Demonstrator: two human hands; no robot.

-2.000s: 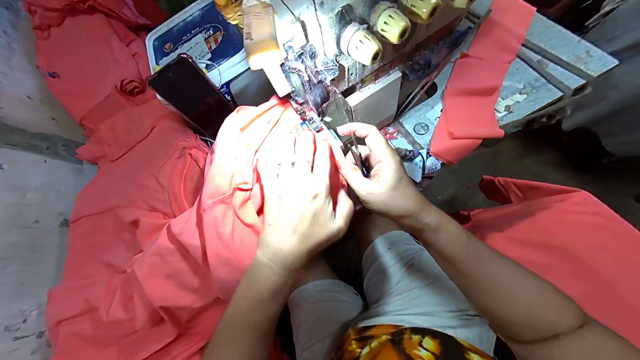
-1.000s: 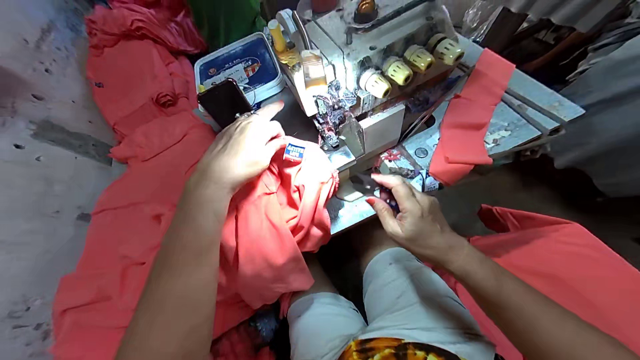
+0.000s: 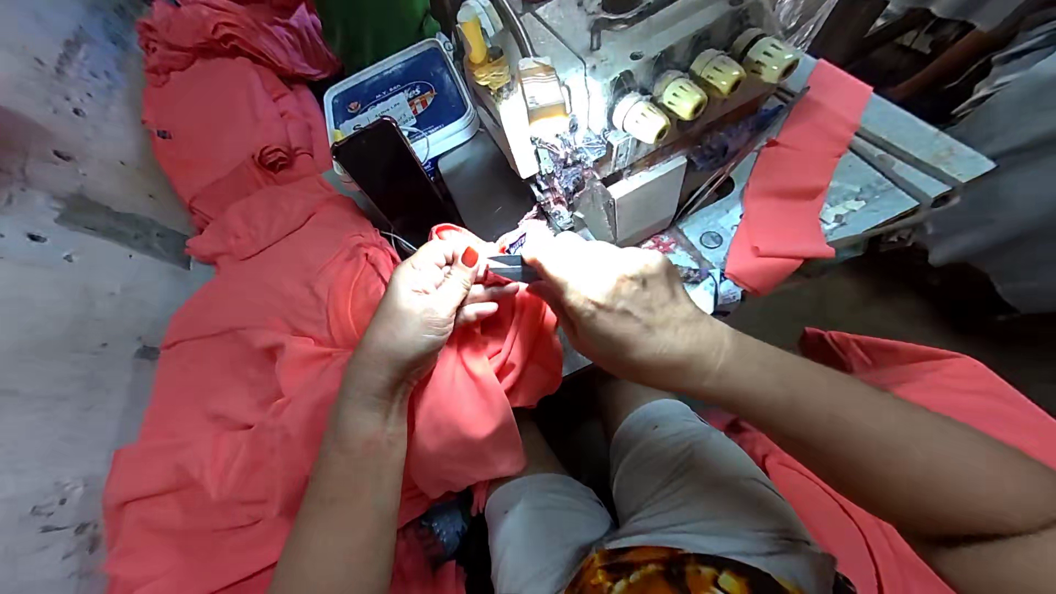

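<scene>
My left hand [image 3: 433,301] pinches the edge of a coral-red knit garment [image 3: 470,412] between thumb and fingers, in front of the sewing machine's needle area [image 3: 565,186]. Close against it, my right hand [image 3: 619,301] grips a small dark tool [image 3: 510,268], whose narrow end points at the left fingertips; it looks like thread snips, but its kind is not certain. A small dark label [image 3: 516,244] shows on the cloth just above the tool. The garment hangs from the left hand over my lap.
Coral-red fabric [image 3: 239,396] is heaped along the left. Behind it lie a phone [image 3: 392,177] and a plastic tub with a blue lid [image 3: 400,91]. Yellowish tension dials [image 3: 681,95] line the machine. A red fabric strip [image 3: 792,181] drapes over the table at right; more red cloth [image 3: 932,379] lies below.
My left hand has come down from beside the phone to the garment's edge. My right hand has moved left to meet it, with the dark tool. The garment's labelled part is lifted between them.
</scene>
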